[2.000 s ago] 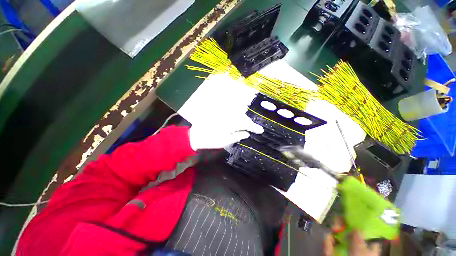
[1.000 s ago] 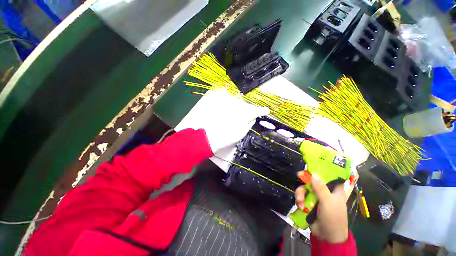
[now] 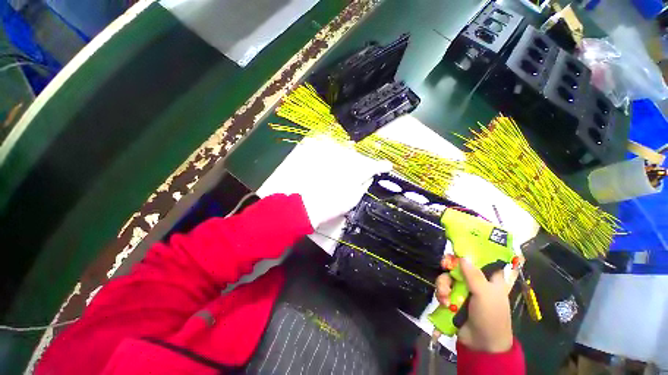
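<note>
A black plastic housing (image 3: pixel 395 238) lies open on the white paper sheet (image 3: pixel 284 178), its round holes toward the far side. A thin yellow wire (image 3: pixel 381 259) lies across it, and another runs near the holes. My left hand (image 3: pixel 338 192), in a white glove, is at the housing's far left corner; its fingertips blend with the paper. My bare right hand (image 3: pixel 480 296) is closed around the lime green hot glue gun (image 3: pixel 474 242). The gun's nozzle end is over the housing's right part, near the holes; the tip is hard to make out.
Two bundles of yellow wires (image 3: pixel 538 183) lie beyond the work. An open black housing (image 3: pixel 377 106) stands behind, with several waiting housings (image 3: pixel 564 73) at the far right. A yellow-handled tool (image 3: pixel 531 300), whitish cup (image 3: pixel 619 182) and clear bag (image 3: pixel 622 62) are right. The green belt (image 3: pixel 139 121) is left.
The glue gun has come from the lower right to over the housing near its holes. My left hand has moved from the housing's middle to its far left corner. Little changed in the last second.
</note>
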